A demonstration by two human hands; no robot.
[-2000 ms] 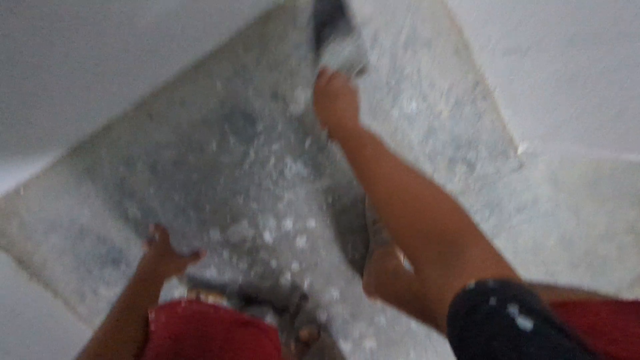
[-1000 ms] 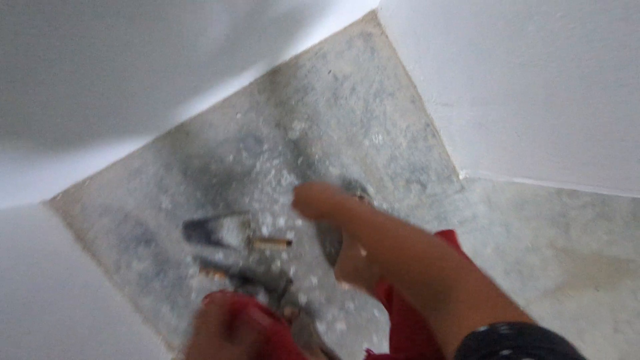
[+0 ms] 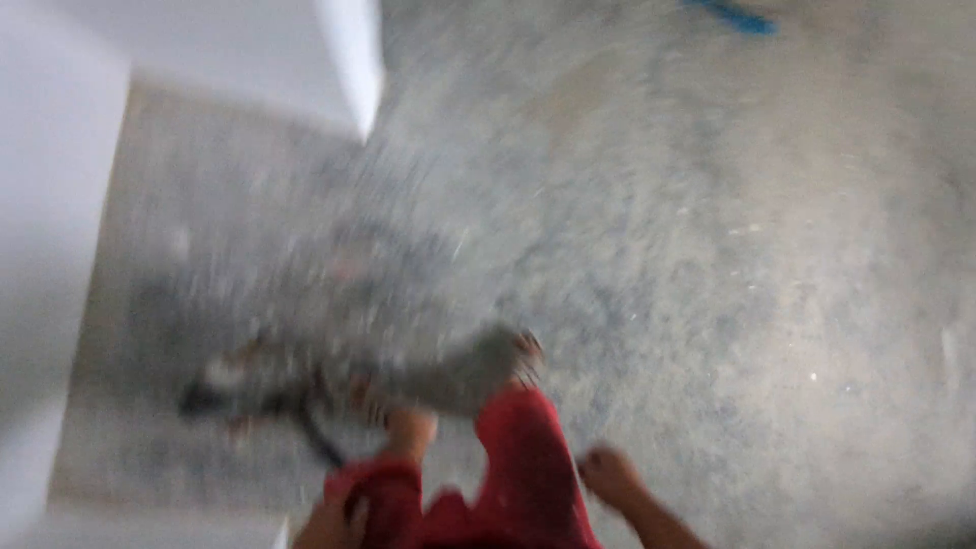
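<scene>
Motion blurs much of the head view. My left hand [image 3: 332, 522] is at the bottom edge, against the red trouser leg; its fingers are partly hidden and its grip is unclear. To the right of my other leg, my right hand [image 3: 608, 471] hangs over the concrete floor [image 3: 686, 305] with its fingers curled and nothing visible in them. Left of my feet, a smeared group of dark and pale items [image 3: 252, 389] lies on the floor; single tools in it cannot be told apart. My right foot [image 3: 526, 354] points up the frame.
White walls [image 3: 46, 191] border the floor on the left, and a white wall corner [image 3: 366, 130] juts in at the upper left. A long blue object [image 3: 740, 17] lies at the top edge, right of centre. Pale specks mark the floor.
My right hand held a scraper-like bladed tool, which then lay on the floor near my feet. That hand has since drawn back beside my leg. The view has swung to the right over more open floor.
</scene>
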